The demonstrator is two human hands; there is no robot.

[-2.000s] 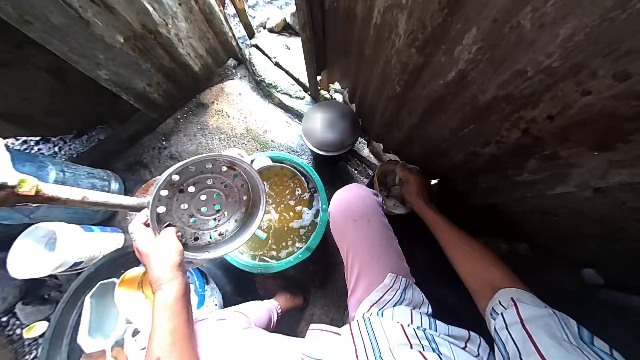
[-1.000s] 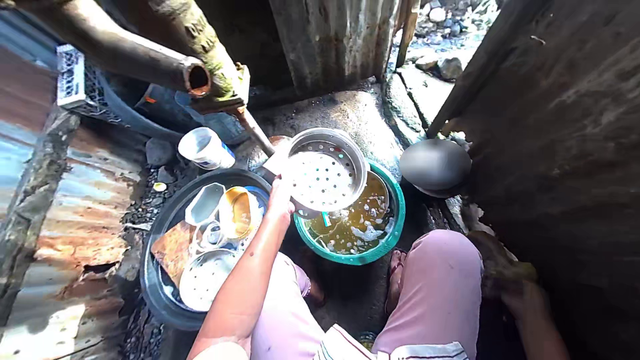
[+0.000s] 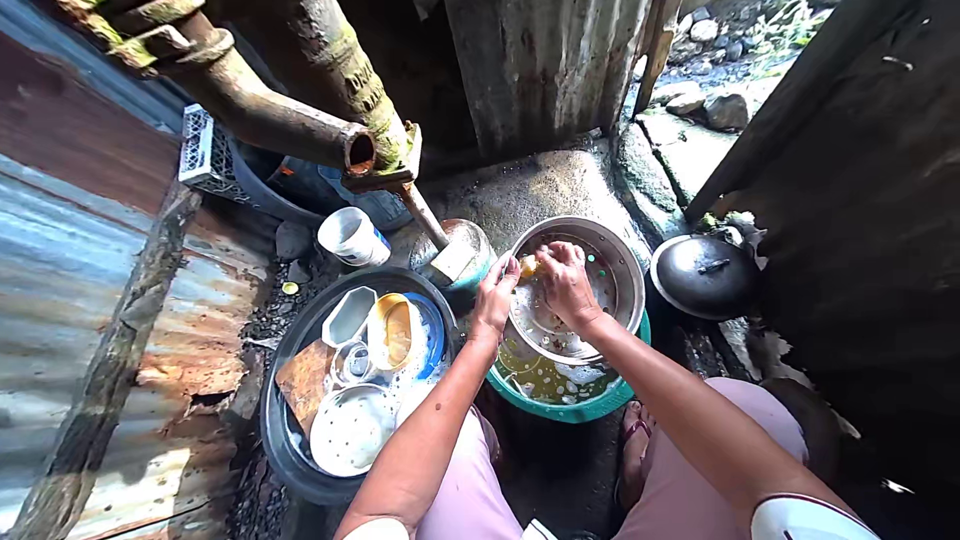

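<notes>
A perforated metal steamer pan point(image 3: 622, 300) is held tilted above a green basin point(image 3: 570, 411) of cloudy, sudsy water. My left hand point(image 3: 495, 296) grips the pan's left rim. Inside the pan, my right hand point(image 3: 566, 281) presses a yellowish scrubbing pad point(image 3: 529, 265) against its upper left part; the fingers partly hide the pad. Left of the basin, a large black tub point(image 3: 281, 450) holds a white perforated plate point(image 3: 352, 431), a yellow-rimmed oval container point(image 3: 395, 330), a white octagonal dish point(image 3: 349, 316) and a brown board point(image 3: 306, 382).
A lidded dark pot point(image 3: 705, 277) stands to the right, beside a dark wall. A white plastic bucket point(image 3: 354, 236) sits behind the tub. Rusty pipes point(image 3: 285, 135) jut in at upper left, near a plastic crate point(image 3: 210, 154). Corrugated metal sheeting point(image 3: 150, 330) borders the left side.
My right hand has come from the yellowish container at the right into the steamer pan, now with a pad. My left hand still holds the pan. The view has swung left.
</notes>
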